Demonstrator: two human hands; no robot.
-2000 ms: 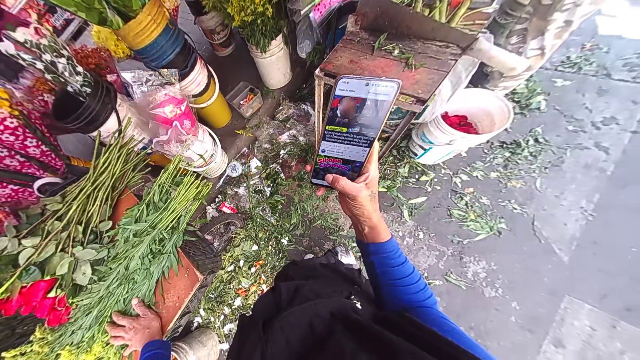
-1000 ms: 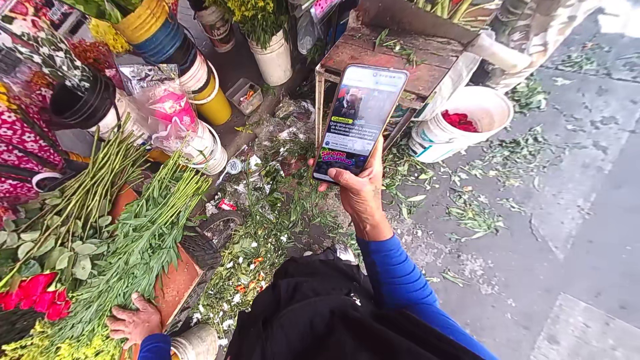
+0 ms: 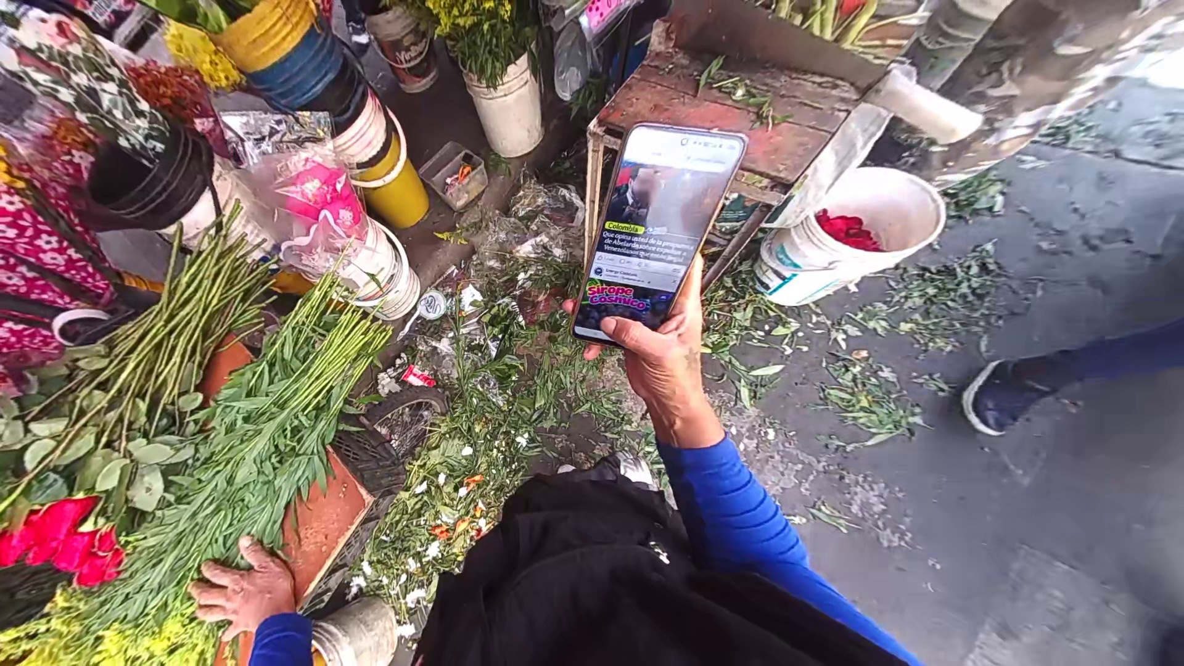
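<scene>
My right hand (image 3: 668, 356) holds a smartphone (image 3: 659, 236) upright, its lit screen facing me and the thumb over the lower part of the glass. At lower left my left hand (image 3: 245, 587) lies with spread fingers on a bundle of long green leafy stems (image 3: 236, 453) with yellow blossoms. That bundle rests on a reddish board (image 3: 324, 523). Beside it lie cut rose stems (image 3: 148, 342) with red roses (image 3: 63, 541) at the left edge.
Nested buckets (image 3: 398, 180) and a pink wrapped bouquet (image 3: 324, 199) stand at upper left. A worn wooden table (image 3: 740, 120) is behind the phone, with a white bucket of red petals (image 3: 916, 217) to its right. Leaf litter covers the ground. A passer-by's shoe (image 3: 1004, 398) shows at right.
A person's foot and lower leg have come into view at the right edge. My right hand still holds the phone, and my left hand stays on the stems.
</scene>
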